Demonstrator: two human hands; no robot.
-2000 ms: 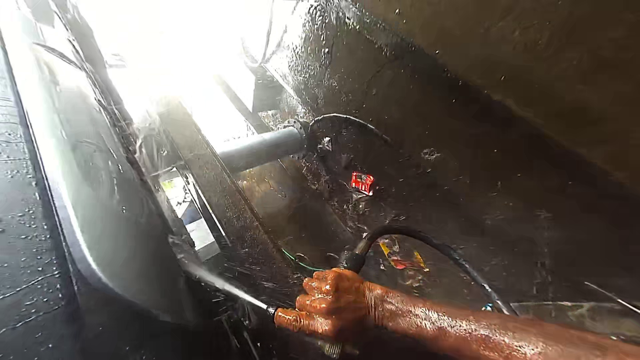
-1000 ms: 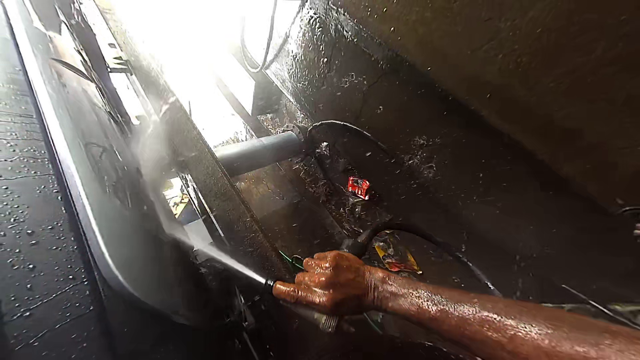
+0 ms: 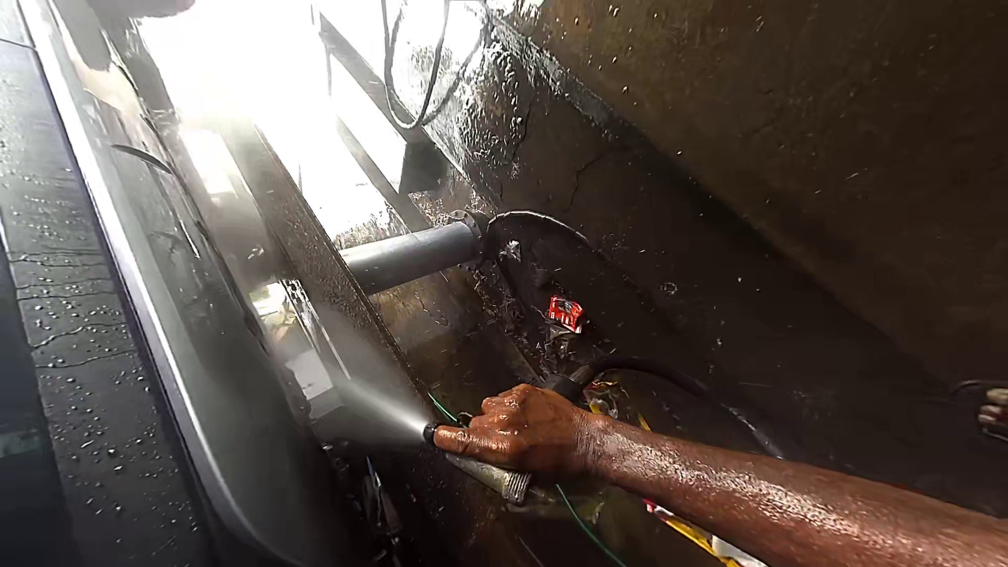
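Observation:
Wet and reaching in from the lower right, my right hand point(image 3: 520, 433) grips a spray nozzle point(image 3: 431, 433) with its index finger stretched along it. A fan of water sprays from the nozzle's black tip toward the lower side of a grey vehicle point(image 3: 181, 315) on the left. Behind my knuckles a black hose point(image 3: 654, 365) curves away to the right. Beneath the hand a pale ribbed fitting point(image 3: 504, 479) shows, partly covered. Water drops cover the vehicle's dark panel point(image 3: 87, 378). My left hand is not in view.
A grey pipe point(image 3: 417, 253) with a flanged end lies past a metal beam point(image 3: 315, 236). A red wrapper point(image 3: 565, 313) and other litter lie on the wet ground. A cable loop point(image 3: 413, 118) hangs at the top. The concrete wall point(image 3: 827, 142) slopes at the right. Part of a foot point(image 3: 994, 413) shows at the right edge.
The water jet, earlier narrow and pointed at the vehicle's lower edge, now fans out wider and strikes farther right, by the beam. My right hand keeps hold of the nozzle.

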